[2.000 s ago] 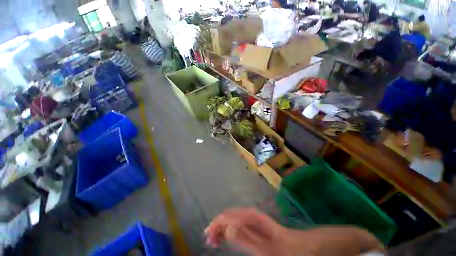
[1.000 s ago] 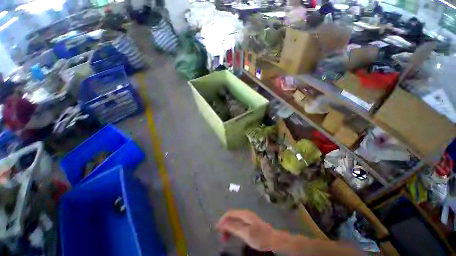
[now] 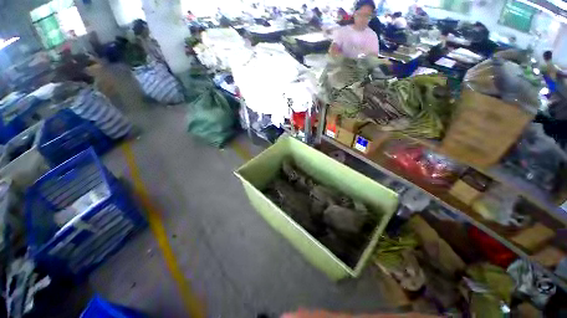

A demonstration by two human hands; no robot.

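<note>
A pale green bin [image 3: 298, 239] stands on the floor ahead, with dark brown-grey cloth pieces [image 3: 317, 208] lying inside it. Only a blurred strip of one hand or forearm [image 3: 339, 313] shows at the bottom edge, just below the bin. It appears to be my right; its fingers are cut off by the frame, so its hold cannot be told. My left hand is not in view.
Blue crates [image 3: 81, 217] stand left of the yellow floor line [image 3: 158, 233]. A shelf table on the right holds olive bundles [image 3: 404, 105] and a cardboard box [image 3: 488, 127]. A white cloth heap [image 3: 273, 77], green sack [image 3: 211, 115] and a person [image 3: 355, 40] are beyond.
The view has moved forward along the aisle, so the pale green bin looks nearer and larger. The hand has dropped almost fully out of the bottom of the frame.
</note>
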